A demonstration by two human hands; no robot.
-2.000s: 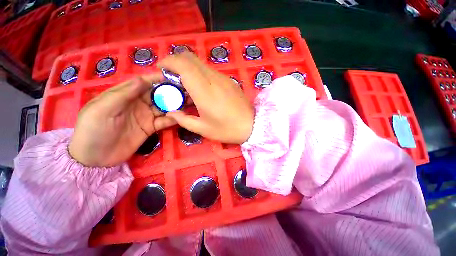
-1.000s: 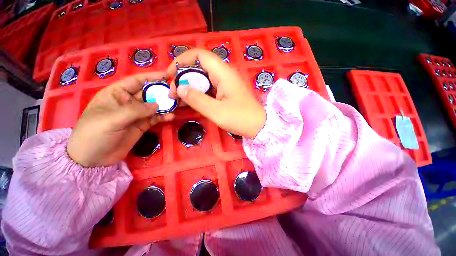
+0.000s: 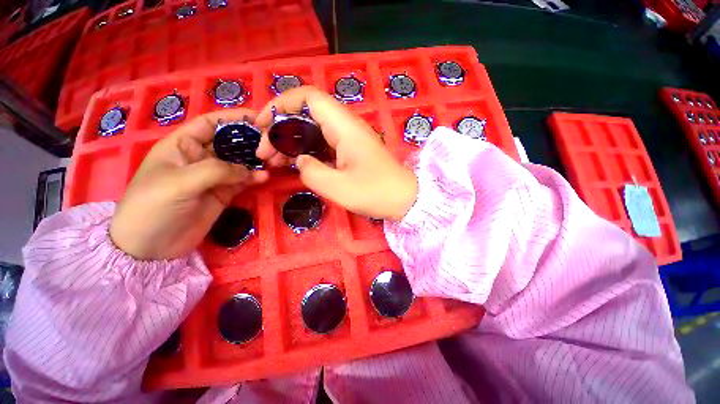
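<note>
My left hand (image 3: 170,185) holds a round smartwatch head (image 3: 238,144) by its rim, its face up and black with small light text. My right hand (image 3: 351,170) holds a second smartwatch head (image 3: 294,135), its face dark with a faint mark. The two watches are side by side above the red compartment tray (image 3: 272,355). In the tray, several watches in the far rows lie with grey backs up, and several in the near rows lie with black faces up. My hands and right sleeve hide some pockets.
Another red tray (image 3: 197,35) with watches lies behind at the left. A smaller red tray (image 3: 583,146) at the right holds a pale blue slip (image 3: 642,211). A filled tray (image 3: 693,118) is at the far right. The bench top (image 3: 410,24) is dark green.
Two seconds ago one lit face showed between my hands; one second ago both held watches showed white and cyan. Both faces are now dark. The hands have barely moved since one second ago.
</note>
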